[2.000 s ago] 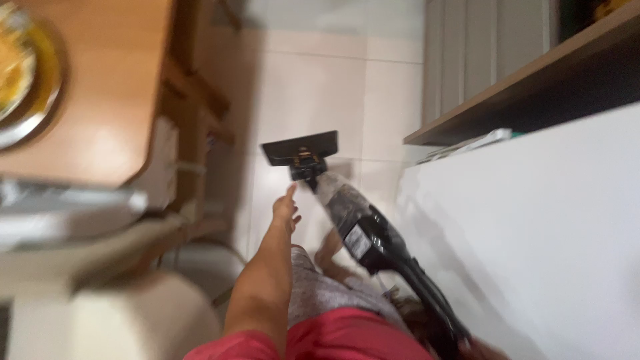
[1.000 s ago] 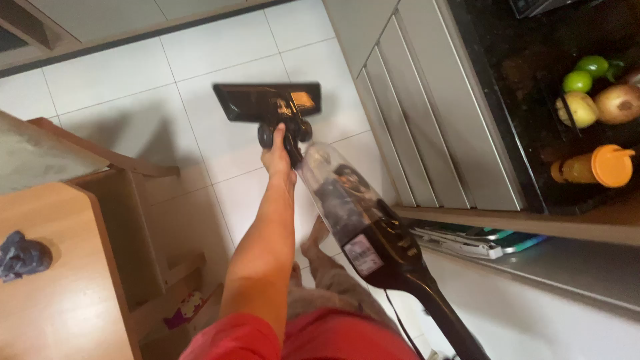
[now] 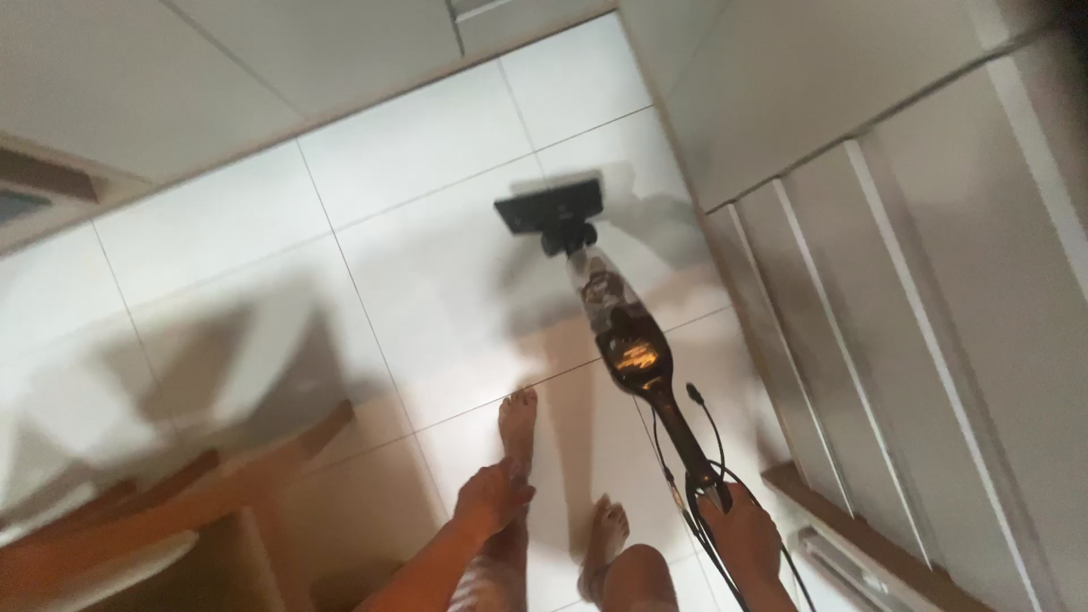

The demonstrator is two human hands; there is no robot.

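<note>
My right hand (image 3: 741, 531) is closed around the handle of a stick vacuum cleaner (image 3: 633, 353), at the lower right. The vacuum has a dark body and a clear dust container, and slants up and left to its wide black floor head (image 3: 552, 208) over the tiles. A black cord (image 3: 716, 425) with a small plug hangs in loops by the handle. My left hand (image 3: 493, 497) is away from the vacuum, above my leg, its fingers loosely curled; nothing shows in it.
Pale floor tiles (image 3: 399, 340) lie under my bare feet (image 3: 518, 425). Grey drawer fronts (image 3: 858, 323) line the right side, and cabinet panels (image 3: 229, 68) run along the top. A wooden chair (image 3: 280, 455) stands at the lower left.
My left hand, at the neck by the floor head one second ago, has let go and moved back towards my body. The view has swung off the table and the countertop.
</note>
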